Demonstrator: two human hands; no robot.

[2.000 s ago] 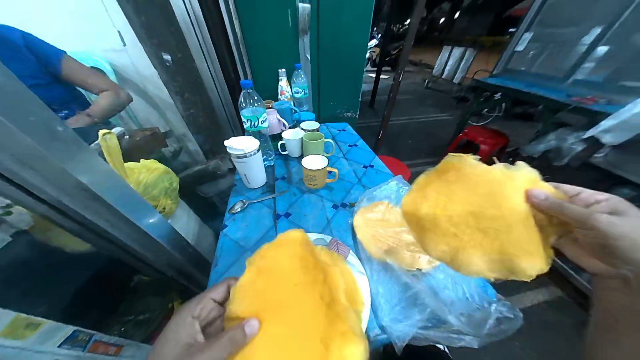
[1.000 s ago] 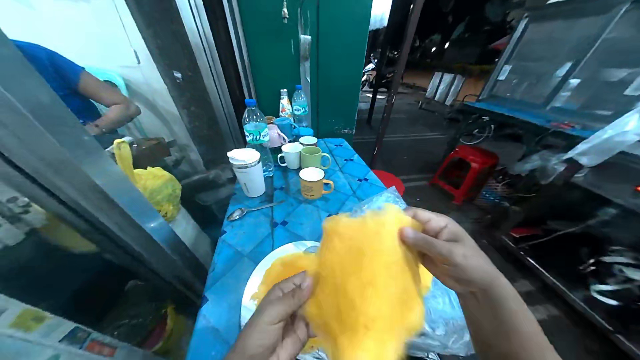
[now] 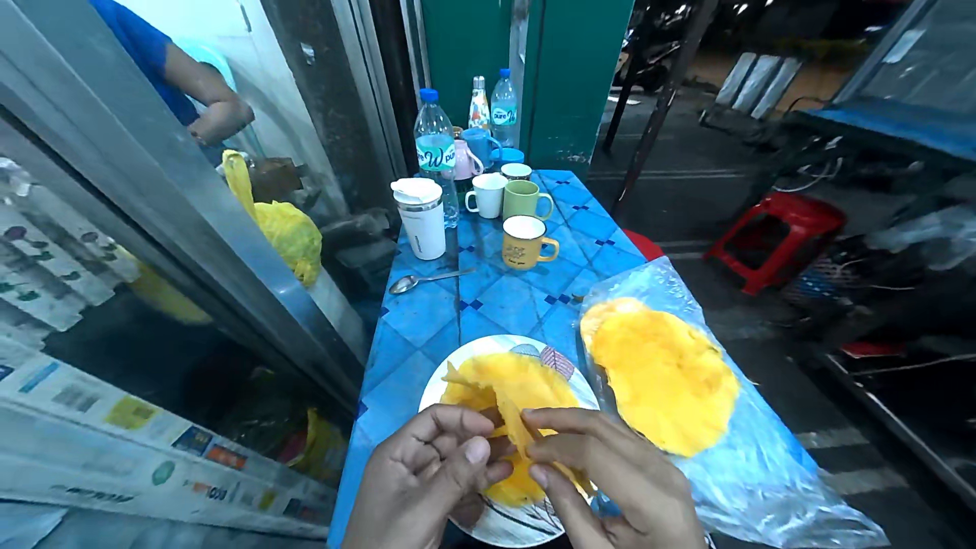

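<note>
My left hand and my right hand pinch a thin, folded piece of yellow flat food between them, low over a patterned white plate. More of the yellow food lies flat on that plate. To the right, a yellow sheet of the same kind rests on a clear plastic bag, over a paler round piece. Above the plate on the blue table are a metal spoon and a yellow mug.
A white tumbler, water bottles and several mugs stand toward the far end of the blue tiled-pattern table. A metal frame runs along the left. Behind it is a person's arm. A red stool stands at right.
Both hands have come lower, over the plate, and now hold a folded piece. The large yellow sheet they held up a second ago is no longer in them; a yellow sheet now shows on the bag.
</note>
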